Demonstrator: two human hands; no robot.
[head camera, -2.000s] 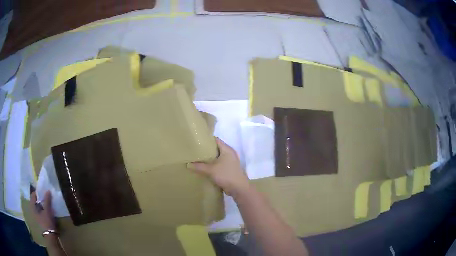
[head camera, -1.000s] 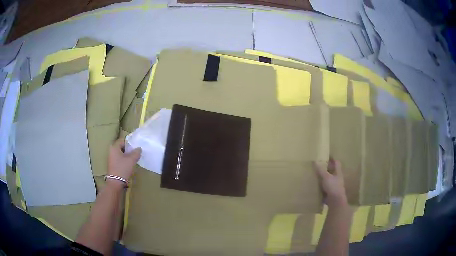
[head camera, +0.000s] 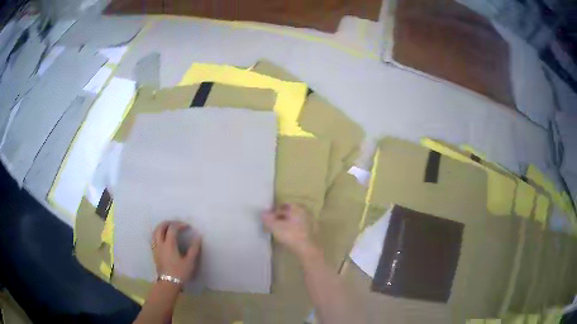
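A grey-white board (head camera: 215, 145) lies flat on an olive-tan panel (head camera: 294, 171) with yellow edges and a black tab (head camera: 201, 95). My left hand (head camera: 175, 250) rests on the board's lower part, its fingers apart. My right hand (head camera: 291, 224) is at the board's right edge, fingers bent together and slightly blurred; whether it pinches the edge cannot be told. To the right, another olive-tan panel (head camera: 405, 177) carries a dark brown patch (head camera: 421, 253) with a thin shiny line. A white flap (head camera: 373, 245) sticks out left of the patch.
Overlapping olive-tan panels with yellow parts (head camera: 500, 190) extend at the right. Reddish-brown sheets (head camera: 449, 47) lie at the far side. Grey boards (head camera: 60, 123) and a white strip (head camera: 95, 142) lie at the left. The near left table edge borders a dark area.
The view has turned left, so the panels appear farther right. My left hand has let go of the white flap. Both hands have left the patched panel and are now at the grey-white board.
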